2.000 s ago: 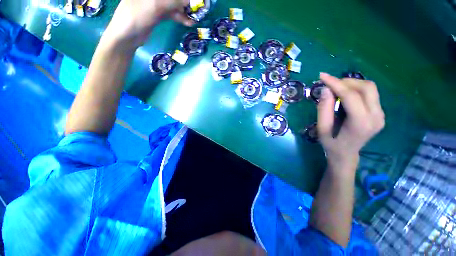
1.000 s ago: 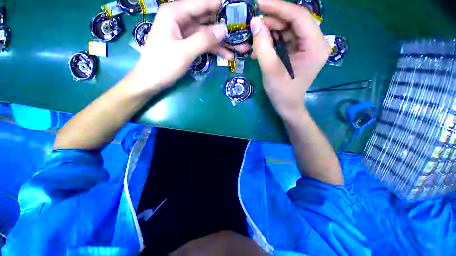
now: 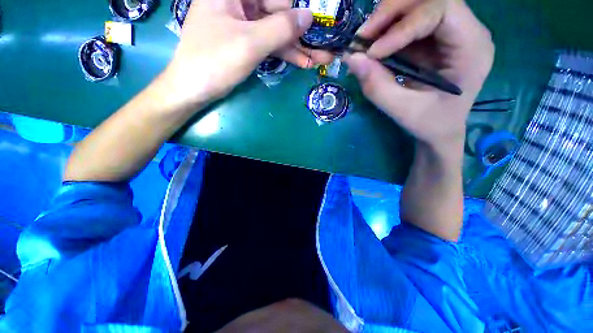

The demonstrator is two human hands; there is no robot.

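My left hand (image 3: pixel 240 49), bare, holds a round black housing (image 3: pixel 323 36) near the top edge of the picture. A white pouch battery (image 3: pixel 327 8) with a yellow taped end lies on the housing. My right hand (image 3: pixel 429 65), also bare, grips a dark pen-length hand tool (image 3: pixel 422 76) between thumb and fingers. The tool's front end is at the right side of the housing; whether its tip touches is hidden by my fingers. Another round unit (image 3: pixel 328 101) lies on the green bench just below my hands.
Other round units (image 3: pixel 99 58) and a battery (image 3: pixel 118 32) lie at the upper left. Thin dark tweezers (image 3: pixel 494 105) and a blue ring-shaped item (image 3: pixel 497 148) lie at the right. Stacked clear trays (image 3: pixel 546 162) stand at the far right. The green bench's front edge (image 3: pixel 260 158) runs before me.
My hands first came together at one round unit. Since one second ago, my right hand has shifted right and turned, with the tool now pointing toward the housing's side. The view has also shifted slightly.
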